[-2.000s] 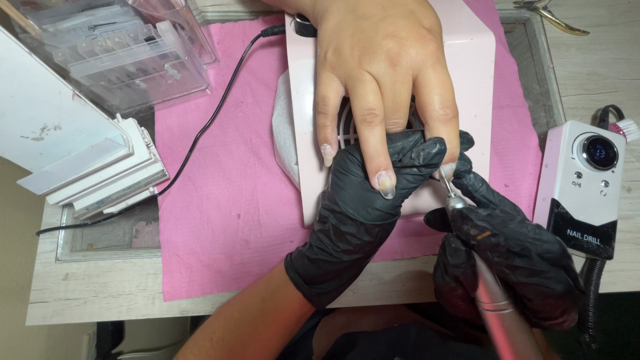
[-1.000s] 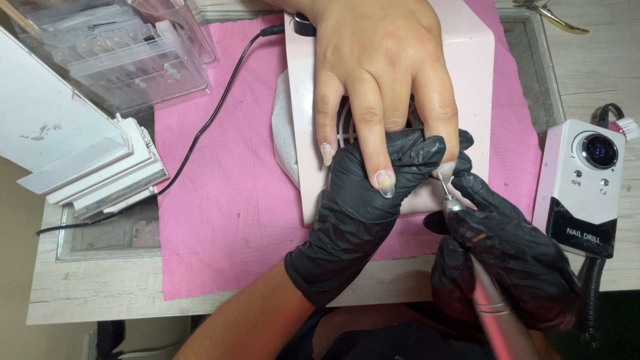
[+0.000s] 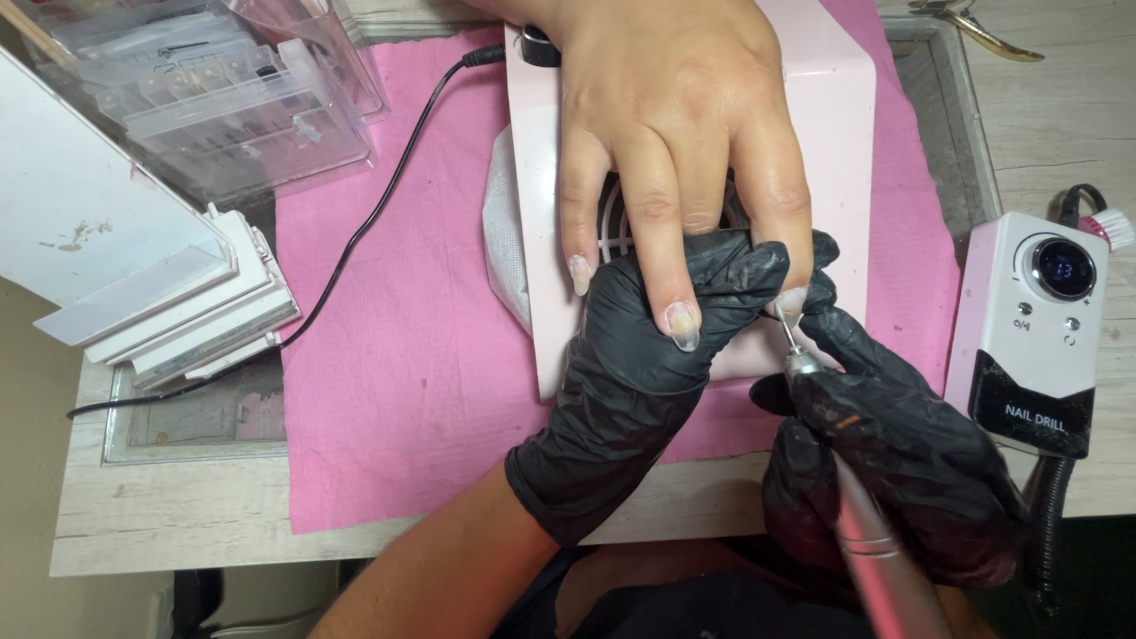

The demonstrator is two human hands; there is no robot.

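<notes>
My left hand, in a black glove, grips a finger of another person's hand near its tip. That hand lies palm down over a pink nail dust collector, whose fan grille shows between the fingers. In my right hand, also gloved in black, is a nail drill handpiece. Its thin metal bit meets or nearly meets the nail of the held finger; exact contact cannot be told. Long translucent tips show on two other nails. One finger's tip is hidden behind my left glove.
A pink cloth lies under the dust collector. The nail drill control unit stands at right, near metal nippers. To the left are a clear plastic organizer, white stacked panels and a black cable.
</notes>
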